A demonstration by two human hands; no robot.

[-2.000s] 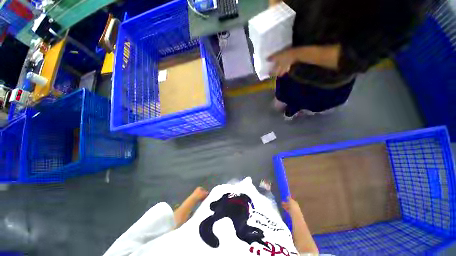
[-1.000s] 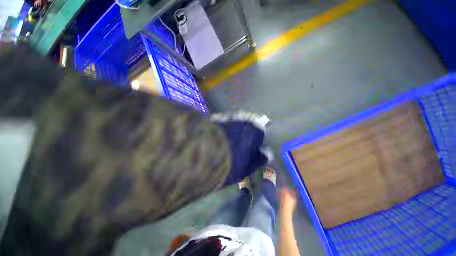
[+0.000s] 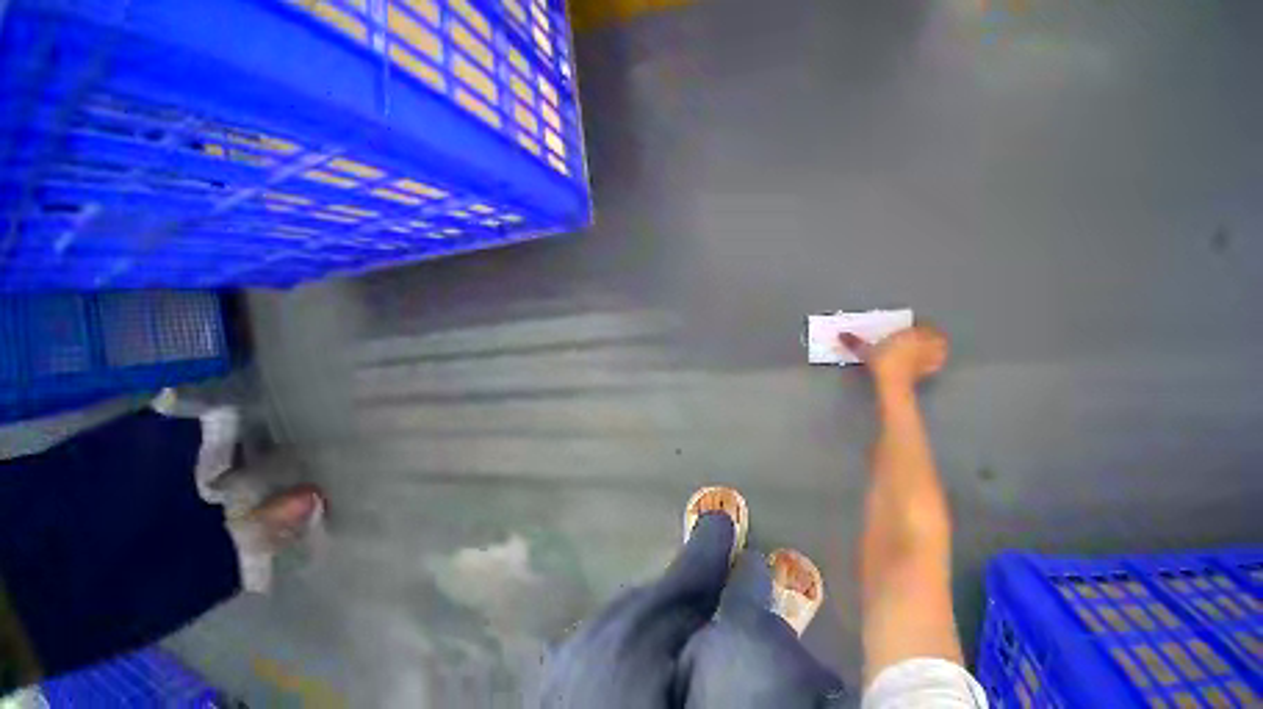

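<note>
A small white rectangular card (image 3: 859, 337) is right of centre, over the grey floor. My right hand (image 3: 911, 355), bare, is at its right end, with the thumb lying across the card's face and the other fingers at its edge. The hand grips the card; whether the card still touches the floor cannot be told. Fine print on the card cannot be made out. My left hand is not in view.
A large blue mesh crate (image 3: 416, 153) fills the upper left. Another blue crate (image 3: 1136, 623) is at the lower right, close to my forearm. Another person's foot (image 3: 288, 513) and dark trouser leg are at the left. My own feet are at bottom centre.
The view has turned down to the floor. My right hand has left the crate's rim and reached down onto the white card. The other person is now at the left; my left hand has left view.
</note>
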